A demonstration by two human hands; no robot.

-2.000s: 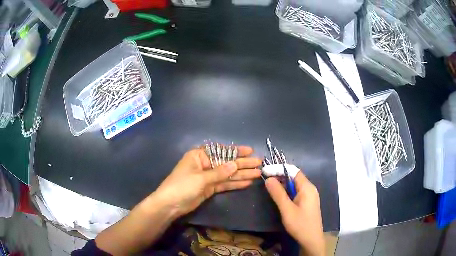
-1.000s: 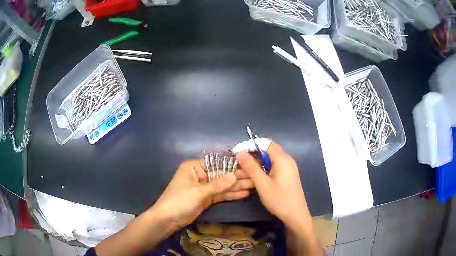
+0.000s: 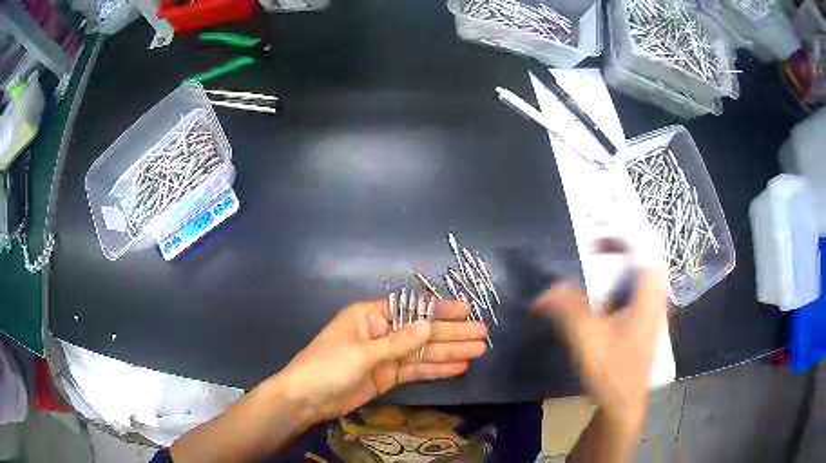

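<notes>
My left hand is palm up, its thumb pressing a fanned row of several silver metal pins against the fingers. Several loose silver pins lie in a small heap on the black top just beyond its fingertips. My right hand is blurred, over the white paper strip at the right. Dark blurred shapes show near its fingers; I cannot tell whether it holds anything.
At the left, a clear box of pins sits on a small scale with a lit blue display. Another pin box stands right of the paper; more boxes are at the back right. Green-handled pliers and pale rods lie back left.
My right hand has moved right, away from the left hand, to over the paper. Loose pins now lie on the black top. The row in my left hand looks shorter.
</notes>
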